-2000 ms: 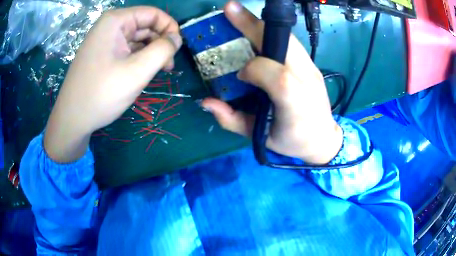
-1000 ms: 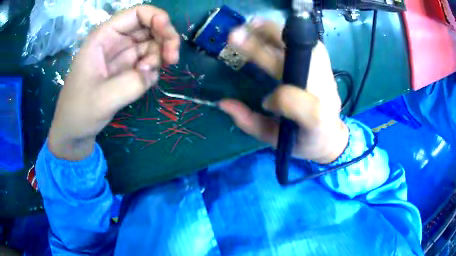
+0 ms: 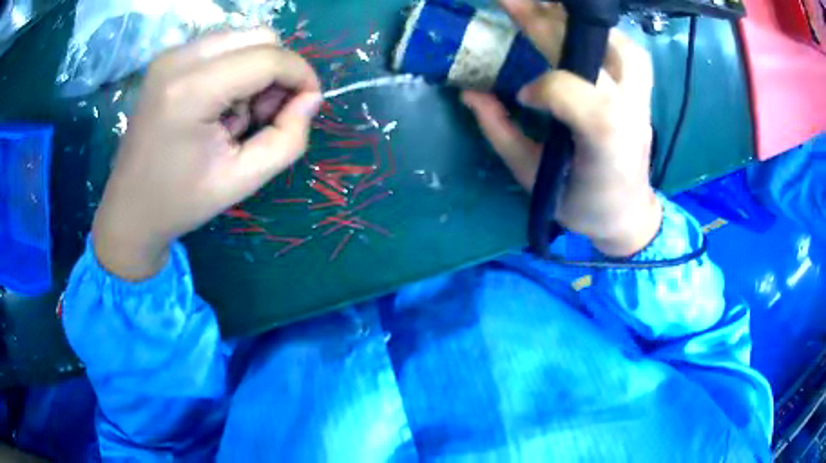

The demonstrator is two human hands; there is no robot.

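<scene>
My left hand (image 3: 204, 145) pinches one end of a thin silver-white solder wire (image 3: 367, 86) between thumb and fingertips. The wire runs right to the blue block (image 3: 475, 50), which has a pale stained band. My right hand (image 3: 593, 136) has its fingers around the right part of the block and also holds the black-handled soldering iron (image 3: 554, 158) upright across the palm. The iron's tip is not visible. Short red lead wires (image 3: 340, 176) lie scattered on the green bench between the hands.
A crumpled clear plastic bag (image 3: 127, 41) with pale bits lies upper left. A blue bin (image 3: 25, 208) is at the far left. A pink-red mat (image 3: 783, 81) lies at the right edge. The iron's black cord (image 3: 625, 263) crosses my right sleeve. Another person's blue sleeve (image 3: 797, 194) is at the right.
The wire end is now in my left fingertips. My right hand has come back to the block, which is turned and further right than before. The red wires remain scattered.
</scene>
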